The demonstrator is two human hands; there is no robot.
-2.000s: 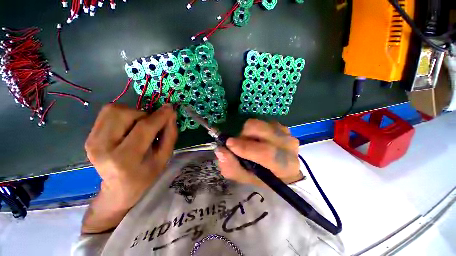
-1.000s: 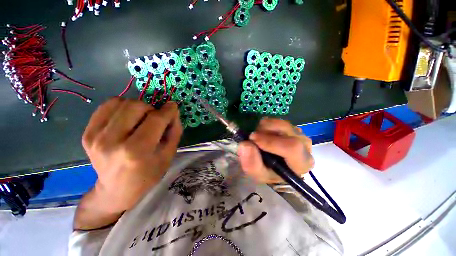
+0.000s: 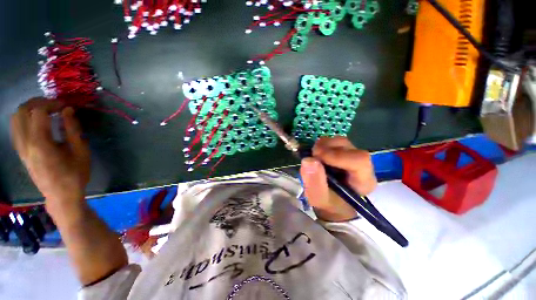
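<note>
My right hand (image 3: 338, 173) holds the soldering iron (image 3: 288, 137) like a pen, its tip over the right part of the wired PCB panel (image 3: 247, 126). Several red leads hang off that panel's left side. My left hand (image 3: 53, 149) is at the lower edge of the loose pile of leads (image 3: 67, 70), fingers apart and slightly blurred. No lead shows clearly in its fingers. A bare PCB panel (image 3: 328, 105) lies to the right of the wired one. A few single leads lie beside the pile.
Finished wired boards (image 3: 326, 23) and more red leads (image 3: 156, 14) lie at the far side. The orange solder station (image 3: 446, 55), a small cardboard box (image 3: 502, 123) and a red plastic stool (image 3: 449, 176) are on the right. A blue edge (image 3: 385, 167) runs along the bench front.
My left hand has left the wired panel and moved left to the lead pile. The iron stays over the panel. The whole view has shifted, so the bench things sit lower and mostly further right.
</note>
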